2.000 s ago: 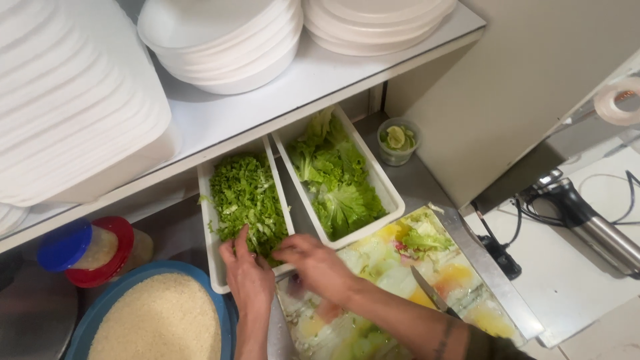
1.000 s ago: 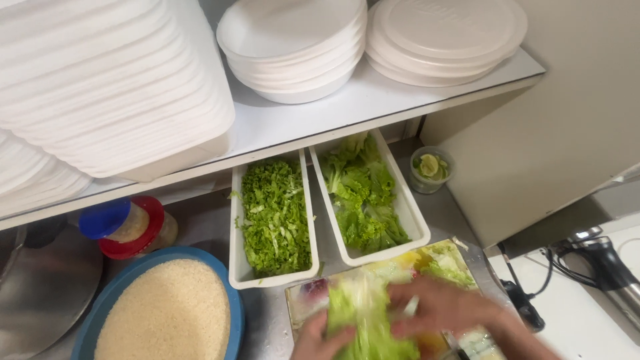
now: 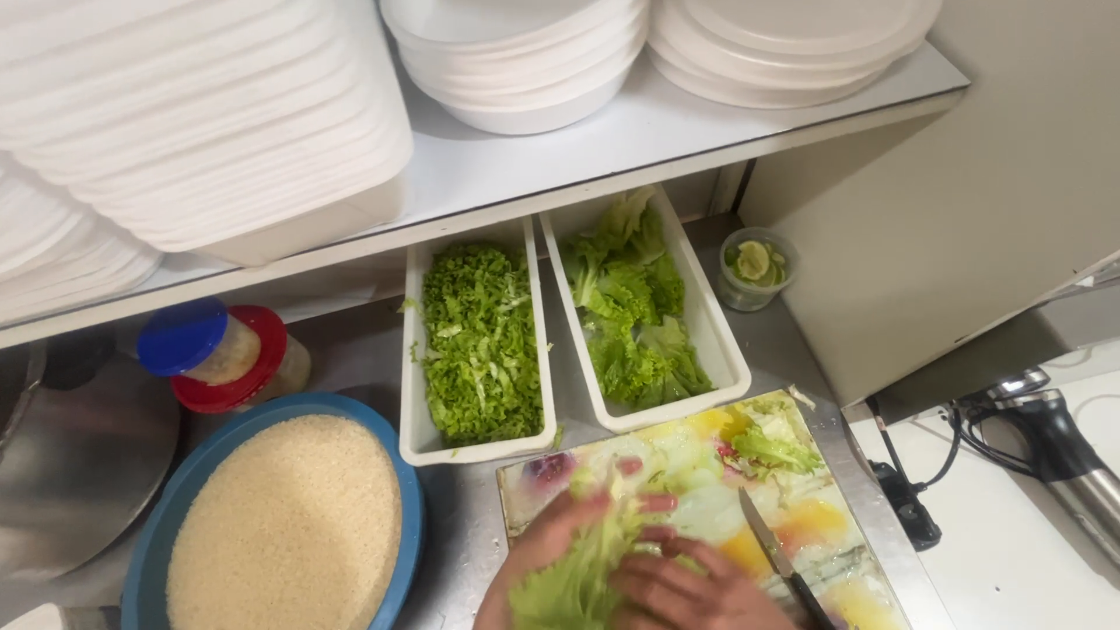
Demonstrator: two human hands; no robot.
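Observation:
Over a patterned cutting board (image 3: 700,490), my left hand (image 3: 547,542) holds a bunch of lettuce leaves (image 3: 582,569), blurred by motion. My right hand (image 3: 691,586) is against the same leaves, its fingers bent over them. A knife (image 3: 770,542) with a black handle lies on the board just right of my right hand. Lettuce scraps (image 3: 774,448) rest at the board's upper right. Beyond the board stand two white rectangular bins: the left bin (image 3: 477,452) holds shredded lettuce (image 3: 481,350), the right bin (image 3: 678,408) holds whole lettuce leaves (image 3: 634,306).
A blue basin (image 3: 407,525) of pale grain stands left, near jars with blue (image 3: 184,337) and red (image 3: 227,398) lids and a metal pot (image 3: 79,472). A cup of cut limes (image 3: 754,267) is beside the right bin. Stacked white containers (image 3: 525,70) sit on the overhanging shelf (image 3: 700,144).
Two seconds ago my hands were at the bin of shredded lettuce. A second ago they were over the cutting board with lettuce leaves, and they remain there with them.

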